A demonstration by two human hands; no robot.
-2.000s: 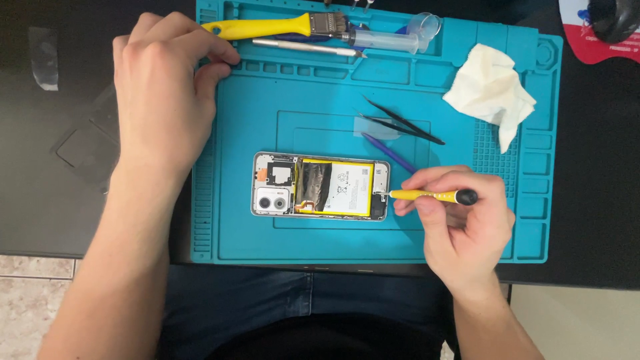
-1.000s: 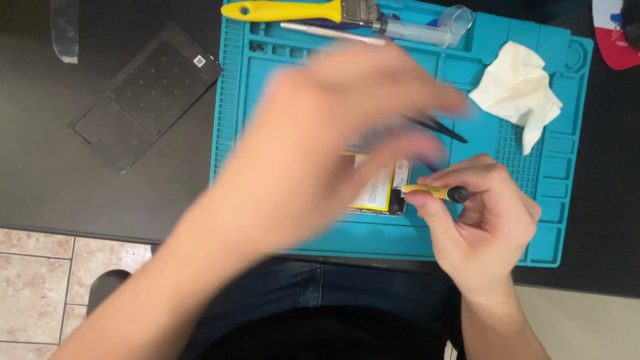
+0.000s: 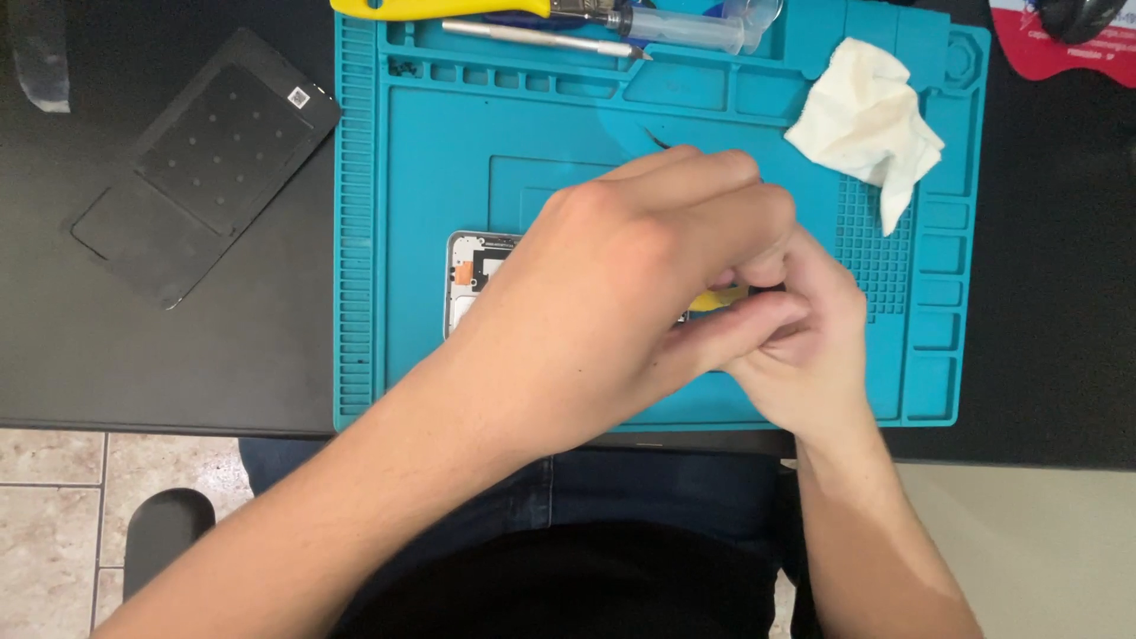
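Observation:
On the teal silicone repair mat [image 3: 550,124] lies a smartphone with its back off [image 3: 463,257]; only its left end shows past my left arm. My left hand [image 3: 657,257] reaches across the phone to the end of a yellow screwdriver [image 3: 717,299], thumb and fingers bent around it. My right hand [image 3: 803,355] is behind it, closed on the same screwdriver, of which only a short piece shows. The tool's tip is hidden. A dark tweezer tip [image 3: 655,138] peeks out above my left hand.
Along the mat's top lie a yellow-handled brush [image 3: 444,9], a craft knife [image 3: 541,37] and a syringe [image 3: 683,28]. A white cloth [image 3: 865,124] is at the upper right. The phone's back cover [image 3: 213,160] rests left of the mat, and a mouse [image 3: 1078,16] at the far right.
My left hand has left the brush at the mat's upper left and come across to the screwdriver in my right hand. It now covers most of the phone.

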